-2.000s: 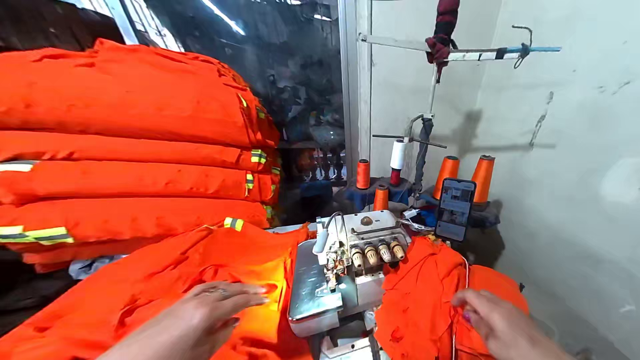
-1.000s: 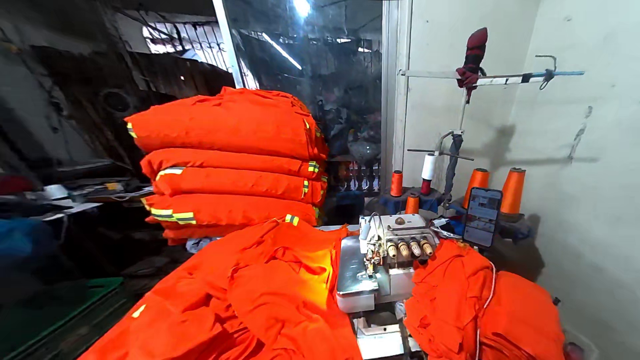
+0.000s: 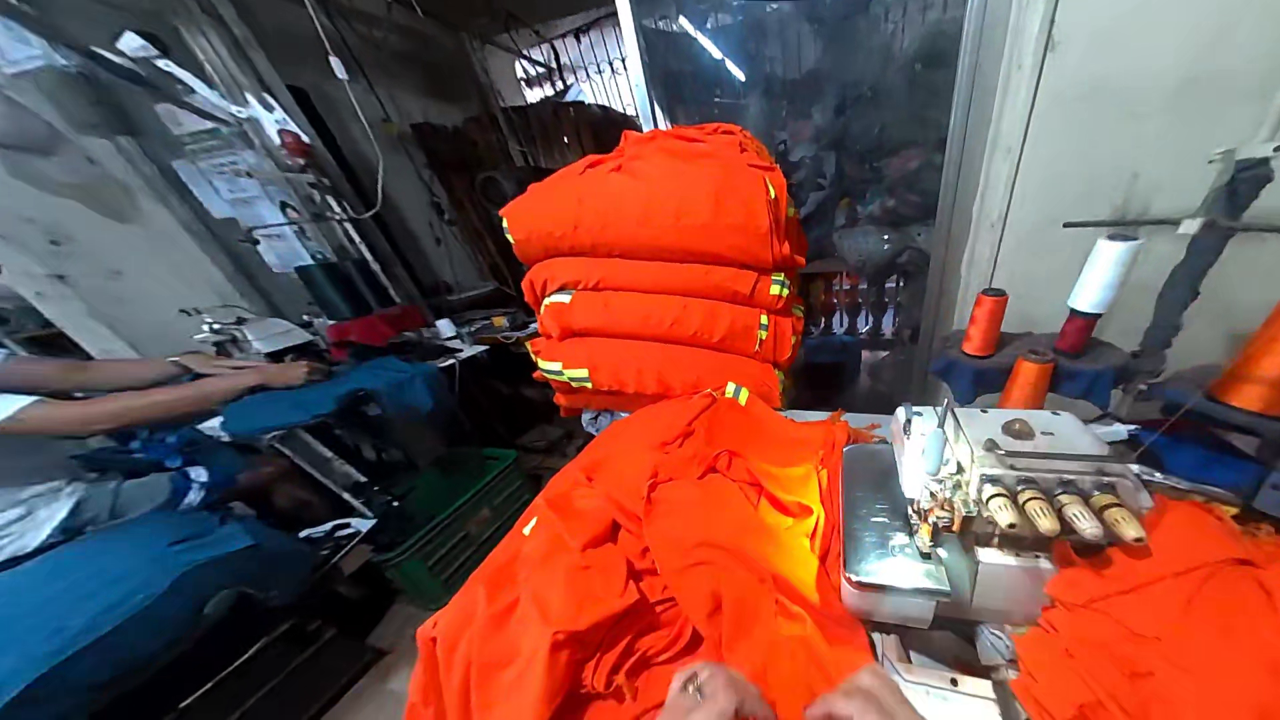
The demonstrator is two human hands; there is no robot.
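At the bottom edge of the head view, my left hand (image 3: 713, 692), with a ring on one finger, lies on orange fabric (image 3: 640, 540) heaped left of the machine. My right hand (image 3: 862, 697) is close beside it, at the same fabric. The fingertips of both are cut off by the frame, so their grip is unclear. An overlock sewing machine (image 3: 1020, 440) with a metal plate stands to the right, with no cloth visible under its needle area. More orange fabric (image 3: 1160, 610) lies on its right side.
A stack of folded orange garments (image 3: 660, 210) with reflective strips rises behind the fabric. Thread cones (image 3: 985, 322) stand behind the machine. At left, a co-worker's arms (image 3: 150, 385) reach over blue cloth (image 3: 330, 395) at another sewing machine. A green plastic crate (image 3: 460, 520) sits between.
The view has swung left, bringing the co-worker into sight. Two seconds ago my hands were apart on either side of the machine; now both are close together left of it.
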